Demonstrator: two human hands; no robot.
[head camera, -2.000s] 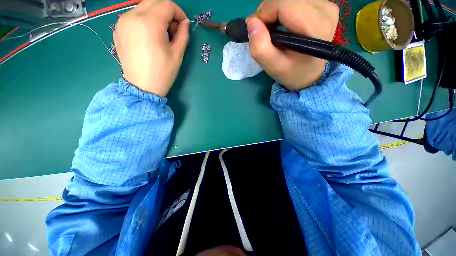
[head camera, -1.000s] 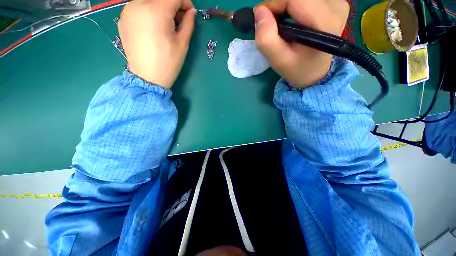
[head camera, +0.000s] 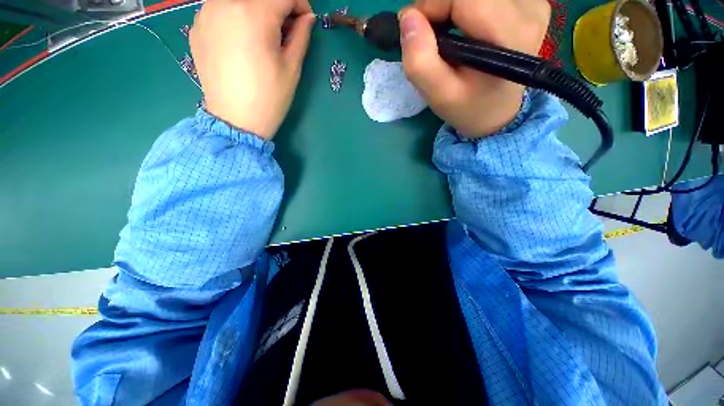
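My right hand (head camera: 476, 67) is closed around the black handle of the soldering iron (head camera: 383, 32). Its coppery tip points left and meets a small speckled circuit board (head camera: 329, 19) near the top edge. My left hand (head camera: 248, 67) has thumb and forefinger pinched at the board's left side, on the end of the thin solder wire (head camera: 165, 46), which curves in from the upper left. The top of my left hand is cut off by the picture's edge. Another small circuit board (head camera: 338, 75) lies on the green mat, left of the white pad (head camera: 390, 91).
Red lead wires (head camera: 553, 36) lie beyond my right hand. A yellow pot (head camera: 616, 41) with whitish lumps and a square sponge box (head camera: 660, 103) stand at right, beside black cords. A metal bracket (head camera: 87, 20) is at upper left. Another person's blue sleeve (head camera: 698, 216) shows at far right.
Since the earliest frame, the iron tip has moved from a board's lower right to the right side of a board near the top edge. The view has shifted slightly.
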